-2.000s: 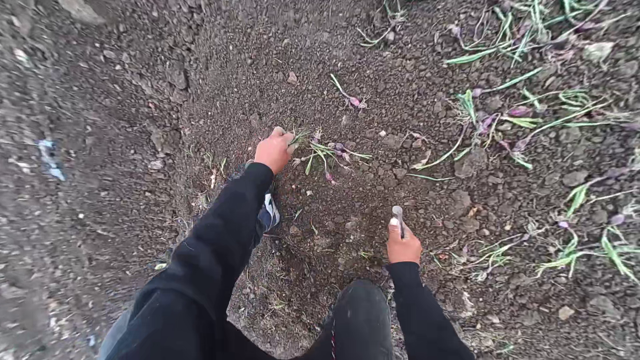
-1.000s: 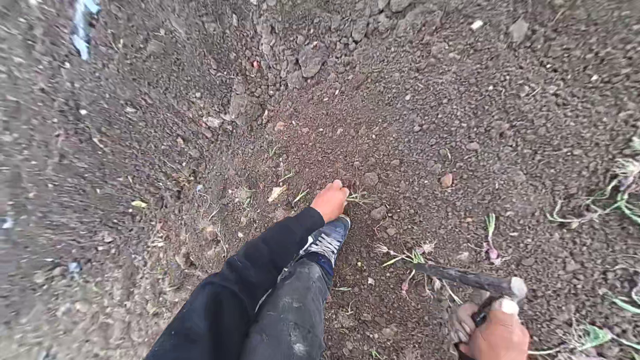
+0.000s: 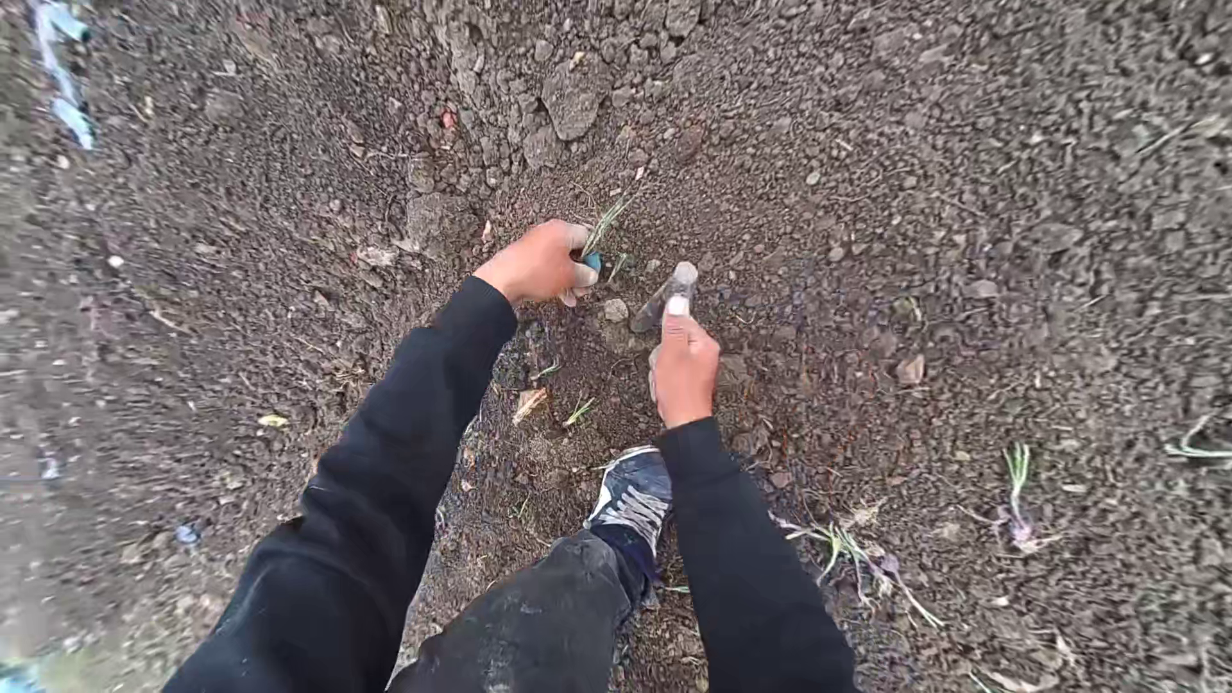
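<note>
My left hand (image 3: 549,262) pinches a small green onion seedling (image 3: 606,221) by its lower part, close above the soil. Something blue-green shows at its fingertips. To its right, my right hand (image 3: 685,366) is closed around a short, soil-covered tool (image 3: 664,298) with a rounded end, its thumb lying along the top. The tool's lower part is near the ground, and its exact kind cannot be told. A small bunch of onion seedlings (image 3: 871,568) lies on the soil right of my right sleeve, and a single purple-bulbed seedling (image 3: 1020,515) is farther right.
My shoe (image 3: 633,496) stands on the soil below the hands. A large clod (image 3: 575,96) and smaller ones lie ahead. Short green shoots (image 3: 579,412) poke up near the shoe. A pale blue scrap (image 3: 64,72) lies at the upper left.
My right hand, beside the seedling bunch a second ago, is now near my left hand with the tool. The bunch lies on the soil. My left hand has moved forward from beside the shoe.
</note>
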